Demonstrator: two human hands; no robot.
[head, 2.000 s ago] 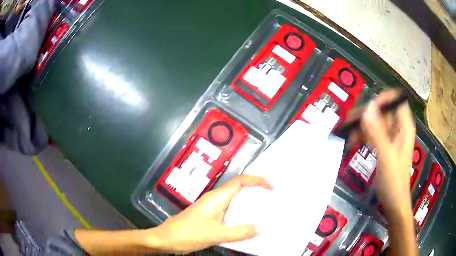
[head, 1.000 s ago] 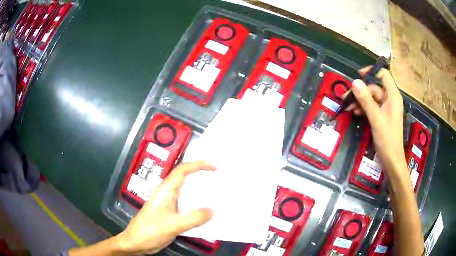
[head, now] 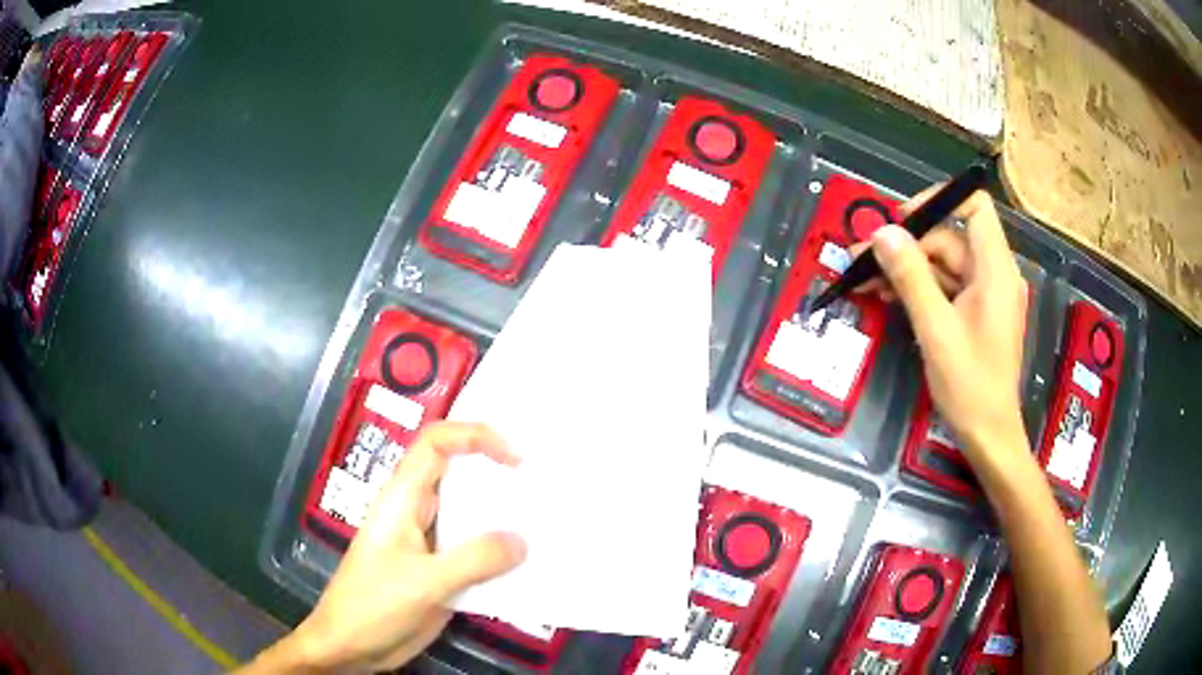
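Note:
A clear blister tray [head: 345, 346] holds several red phone units in two rows. My left hand [head: 396, 547] holds a blank white sheet [head: 593, 435] over the middle of the tray, covering parts of the units under it. My right hand [head: 956, 297] grips a slim black tool [head: 910, 237]. The tool's tip is at the middle of a red unit [head: 817, 350] in the far row, just above its white label; I cannot tell if it touches. My right hand and forearm partly cover the unit to its right.
A second tray of red units [head: 103, 92] lies at the far left beside a person's sleeve [head: 27, 172]. A pale board [head: 870, 40] and a wooden board [head: 1101, 158] lie beyond the tray. A printed slip [head: 1144, 609] lies at the lower right.
The view has shifted, so the tray sits further left than at first. My right hand has moved the tool from a blurred position by the sheet onto the unit's middle.

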